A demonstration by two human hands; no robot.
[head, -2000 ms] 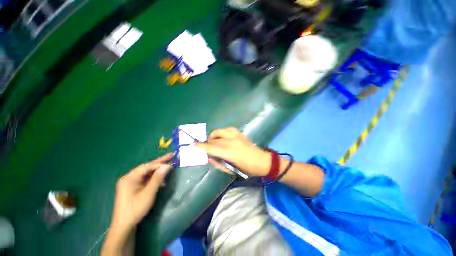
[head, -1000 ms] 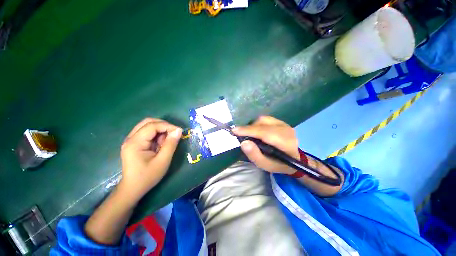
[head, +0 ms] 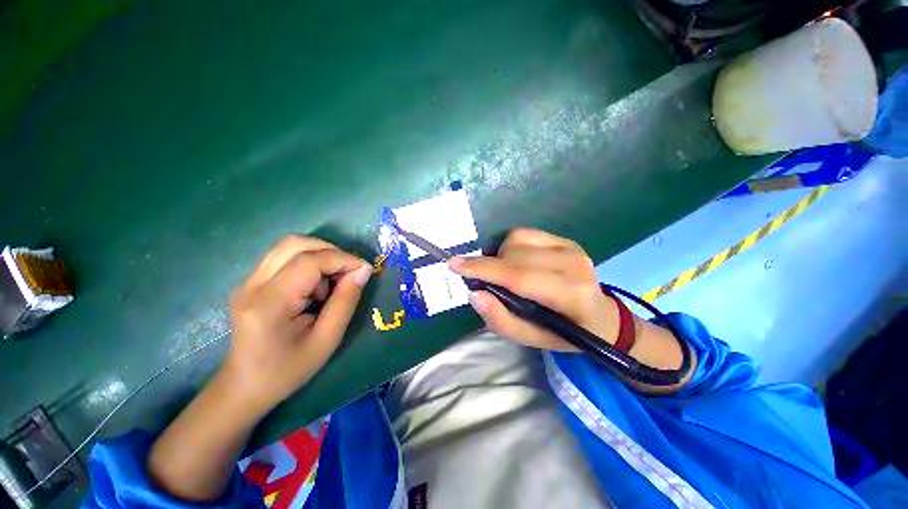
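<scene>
Two white panels (head: 435, 225) lie side by side on the dark green bench, each with a blue circuit board (head: 409, 289) along its left edge. A yellow flex cable (head: 387, 319) sticks out from the lower board. My right hand (head: 533, 288) holds the black soldering iron (head: 558, 323) like a pen, its thin tip at the upper board. My left hand (head: 299, 313) pinches thumb and forefinger at the upper board's orange flex cable (head: 379, 262); a thin solder wire (head: 164, 370) runs from behind this hand to the lower left. Whether the fingers grip wire or cable is hard to tell.
A white tub (head: 792, 89) stands at the bench's right edge. A small box-like stack with an orange-brown face (head: 42, 275) is at far left. A metal stand (head: 38, 447) is at lower left. Blue floor with yellow-black tape (head: 742, 244) shows beyond the bench edge.
The soldering iron, earlier laid across the white panel, now has its tip at the upper blue board. My left fingers are slightly closer to it. The view has shifted, and the distant panels have left it.
</scene>
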